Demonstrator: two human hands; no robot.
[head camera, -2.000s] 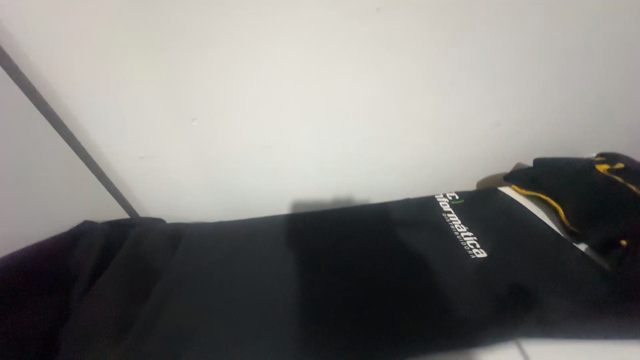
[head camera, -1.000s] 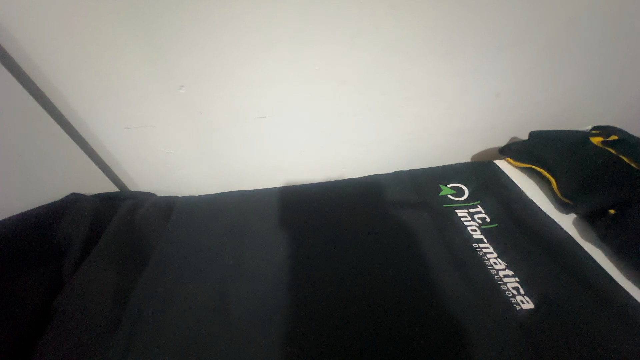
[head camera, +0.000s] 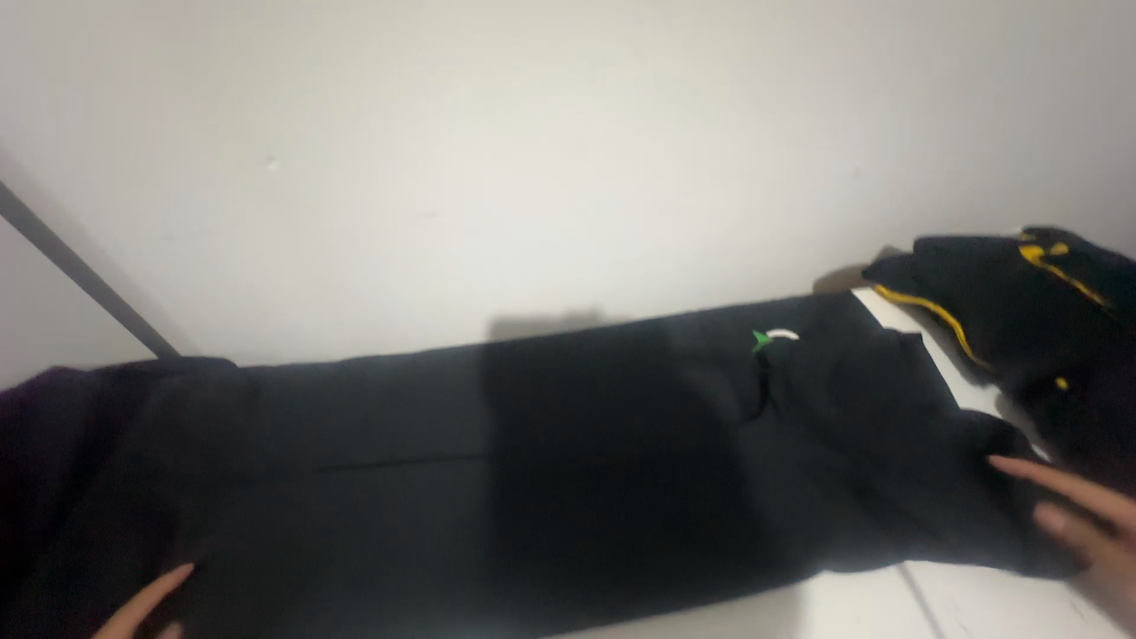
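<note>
A black cloth garment (head camera: 399, 479) lies stretched across the view, with a green and white print partly showing near its upper right. At the lower left edge, my left hand (head camera: 146, 603) is on or just over the cloth; only some fingers show. My right hand (head camera: 1078, 510) is at the garment's right end, fingers spread and blurred, over a bunched part of the cloth. Whether either hand grips the fabric cannot be made out.
Dark clothing with yellow trim (head camera: 994, 302) lies in a heap at the right. A pale wall (head camera: 532, 160) rises behind, with a dark strip (head camera: 89, 266) slanting down at the left. White surface (head camera: 861, 603) shows below the garment.
Both hands have come into view. A layer of black cloth now covers most of the printed lettering that showed a second ago, and the lower edge of the garment shows.
</note>
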